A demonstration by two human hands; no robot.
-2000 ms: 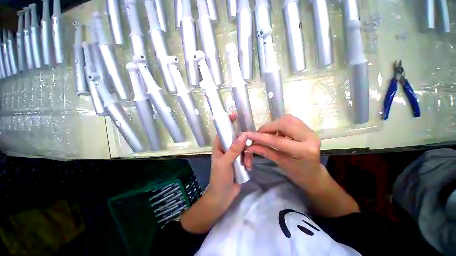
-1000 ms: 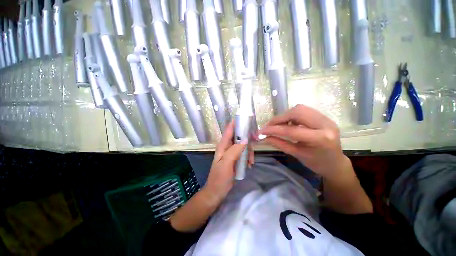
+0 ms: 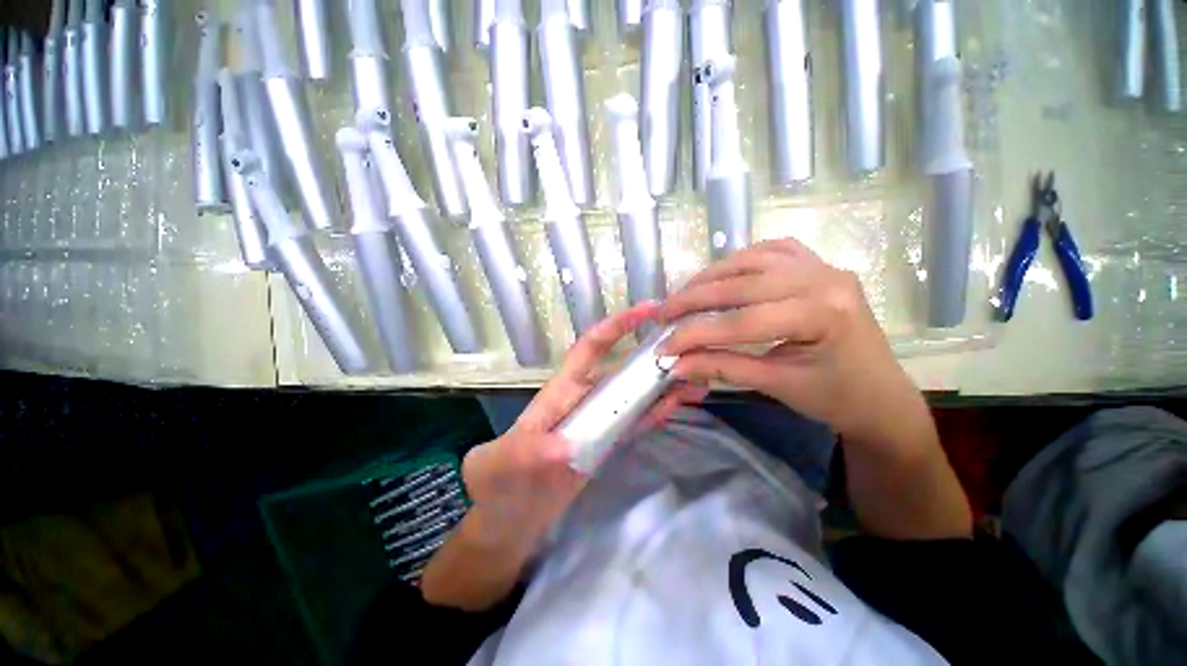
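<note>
A silver-grey handpiece (image 3: 614, 406) is held slanted over the lap at the bench edge, its wide end toward the lower left. Tiny dark dots show on its body. My left hand (image 3: 540, 416) grips the wide lower end from the left. My right hand (image 3: 781, 325) is on the upper part, with fingertips at a round dark-edged spot on the body. The neck and head end are hidden by my right hand. Whether a small white button is between the fingertips cannot be told.
Rows of handpieces (image 3: 499, 289) lie on clear plastic trays across the bench. Blue-handled cutters (image 3: 1024, 267) lie at right. Below the bench edge at left is a green crate (image 3: 313, 553) with slim silver pieces. A person's grey-clothed part (image 3: 1087, 481) shows at lower right.
The held handpiece has turned from near upright to slanted and come down off the bench. My right hand has moved from beside the body onto its upper part; the white piece no longer shows.
</note>
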